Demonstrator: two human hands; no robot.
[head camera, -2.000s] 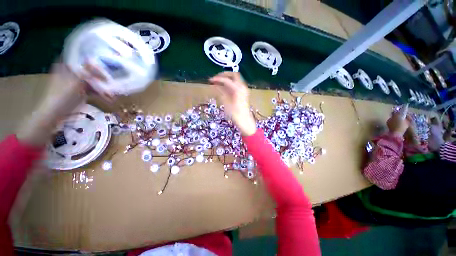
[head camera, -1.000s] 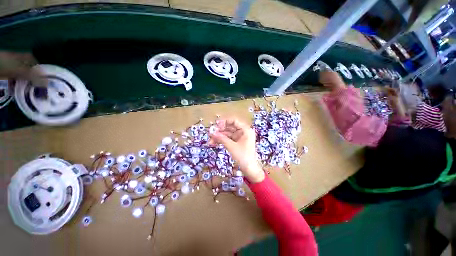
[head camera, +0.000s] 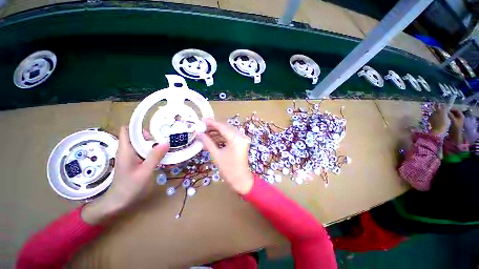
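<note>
My left hand (head camera: 134, 165) holds a round white housing (head camera: 141, 123) by its lower left rim, above the bench. The housing's tab points up and its black display module (head camera: 179, 139) faces me. My right hand (head camera: 226, 149) is at the housing's right side, fingertips pinched near the module; a small pale piece seems to be between them, too small to tell. A tangled pile of wired discs (head camera: 294, 142) lies behind and right of my right hand. Another housing (head camera: 59, 157) lies on the bench at left, beside my left hand.
A dark green conveyor belt (head camera: 121, 63) runs behind the bench (head camera: 262, 215) and carries several spaced housings (head camera: 194, 64). A grey metal post (head camera: 362, 52) crosses the view at right. Another person's checked sleeve (head camera: 422, 160) and hands are at the far right.
My left hand has come back from the belt at left and now holds a housing over the bench. My right hand has moved from the disc pile to this housing.
</note>
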